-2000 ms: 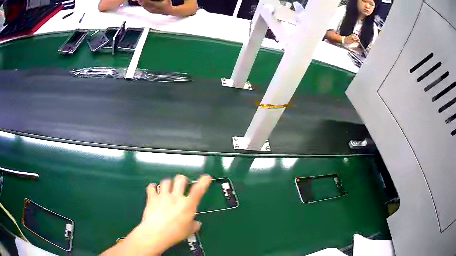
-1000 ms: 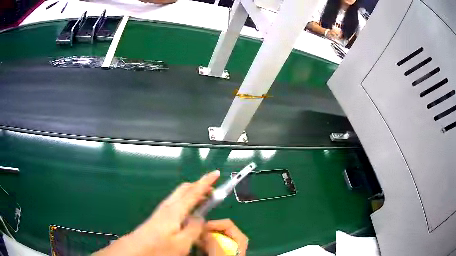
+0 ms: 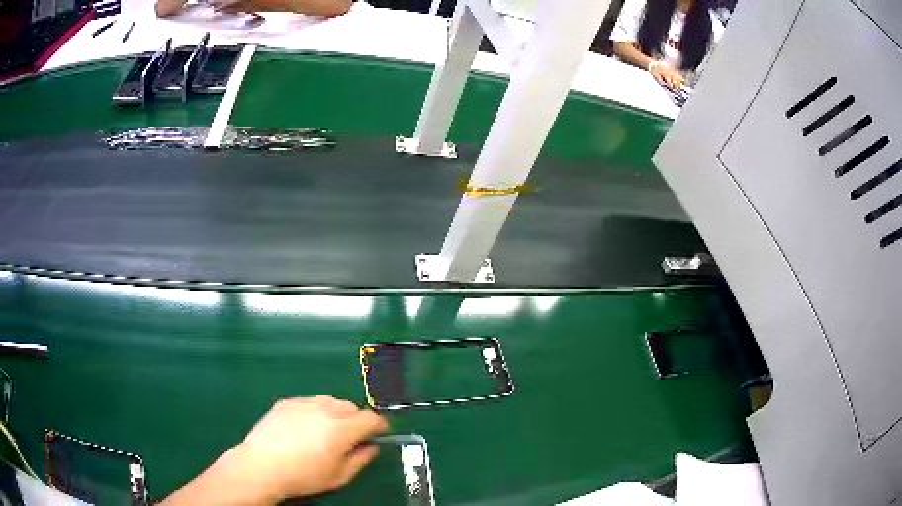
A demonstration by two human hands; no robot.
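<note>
My left hand (image 3: 287, 447) reaches in from the lower left, its thumb and fingers closed on one end of a phone middle frame (image 3: 416, 472). That frame has white-silver specks and is cut off by the bottom edge. Another middle frame (image 3: 388, 376) lies flat on the green bench just beyond, with orange marks at its left end and a dark patch beside them. One more frame (image 3: 79, 466) lies at the lower left, and one (image 3: 654, 356) lies at the right. My right hand is out of view.
A dark conveyor belt (image 3: 247, 222) crosses behind the bench (image 3: 227, 356). A white post (image 3: 504, 148) stands before a second one. A grey vented housing (image 3: 781, 247) fills the right. Stacked frames (image 3: 173, 79) and crumpled film (image 3: 287, 138) lie across. People sit opposite.
My left hand has lowered, and the frame once raised in it is now low at the bottom edge. My right hand and its yellow tool have left view. Bench frames appear shifted rightward since two seconds ago.
</note>
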